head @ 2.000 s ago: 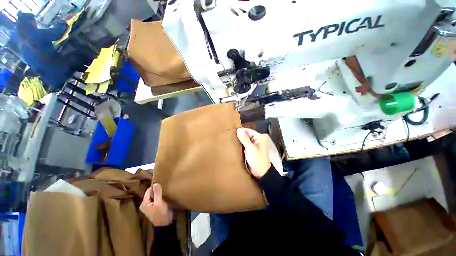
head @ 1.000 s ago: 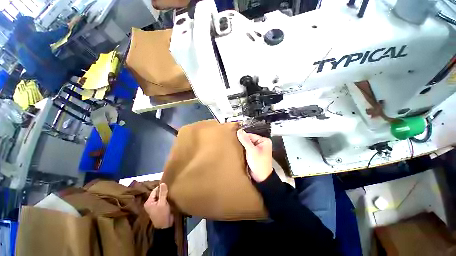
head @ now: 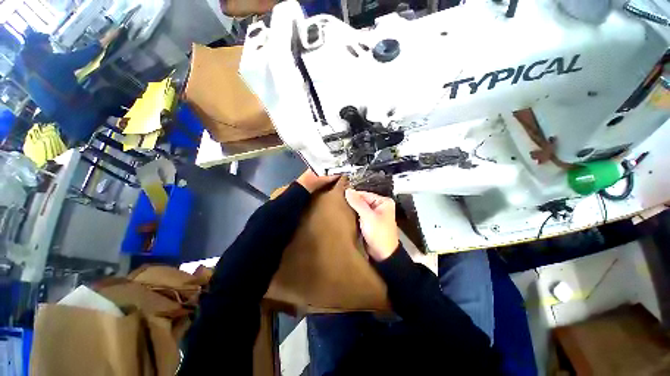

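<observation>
The tan-brown bag body [head: 323, 257] hangs below the sewing machine head [head: 419, 73], its top edge at the presser foot and needle area [head: 367, 150]. My right hand [head: 375, 220] pinches the bag's upper right edge just below the needle area. My left hand [head: 317, 180] is at the bag's top edge, left of the presser foot. It is partly hidden by its sleeve and the machine head, but fingers lie on the brown material. The needle itself cannot be made out.
A heap of brown work [head: 88, 338] lies at lower left. Brown pieces [head: 224, 92] rest on a side table beyond the machine. A blue bin [head: 158, 224] stands at left. A brown-filled box [head: 613, 341] is at lower right. A person in blue [head: 59, 81] sits at upper left.
My left hand has moved from the bag's lower left corner up to its top edge by the needle area. My right hand stays on the right edge. The camera view has shifted slightly.
</observation>
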